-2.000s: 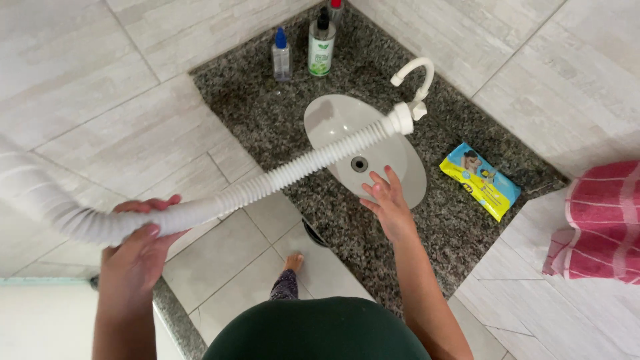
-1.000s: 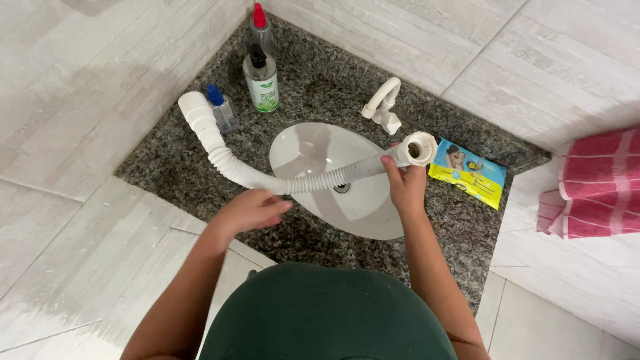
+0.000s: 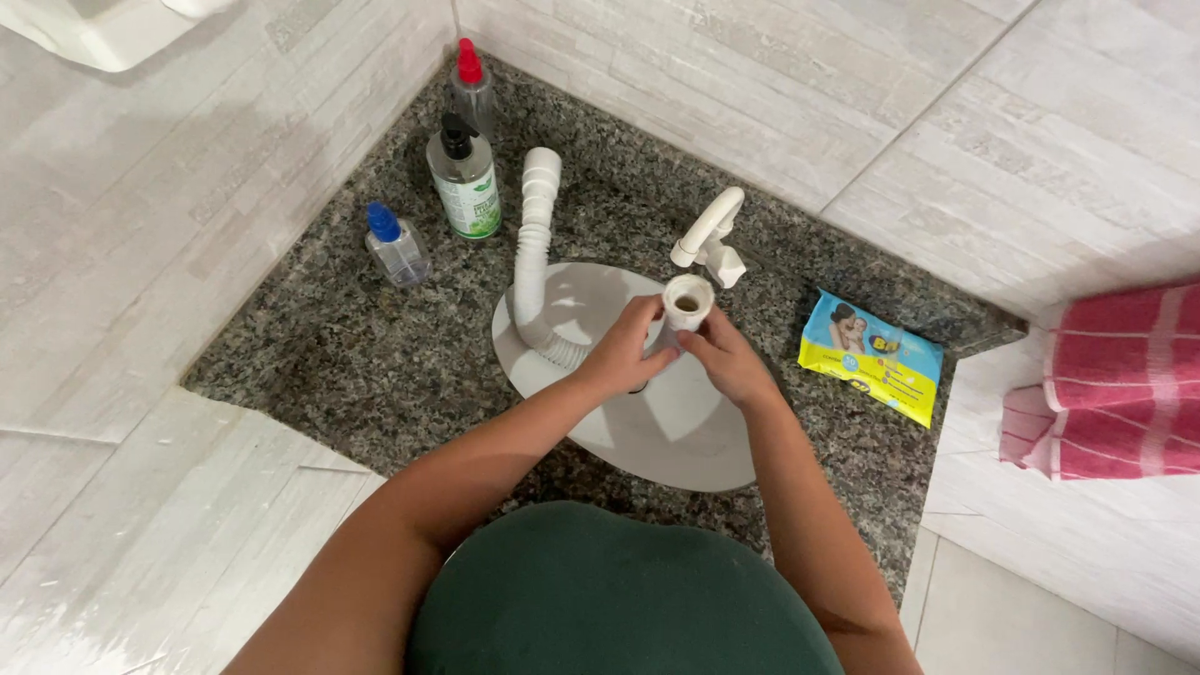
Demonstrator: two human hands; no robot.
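A white corrugated drain hose [image 3: 532,272] lies bent over the oval sink basin [image 3: 694,450]. Its plain end rests on the granite counter behind the basin, while its wider open end points up between my hands. My left hand [image 3: 626,349] grips that end from the left, and my right hand [image 3: 729,356] holds it from the right, thumbs close together on the front. Just behind it stands a white curved faucet [image 3: 714,230]. The hose section under my left hand is hidden.
On the counter's left are a blue-capped bottle [image 3: 398,248], a black-topped bottle [image 3: 466,187] and a red-capped bottle [image 3: 472,94]. A wipes pack [image 3: 872,361] lies right of the basin. A red towel [image 3: 1125,384] hangs at the right. Tiled walls border the counter.
My left hand has moved right and taken hold of the hose's wide end beside my right hand. The hose's other end has shifted from beside the bottles to behind the basin.
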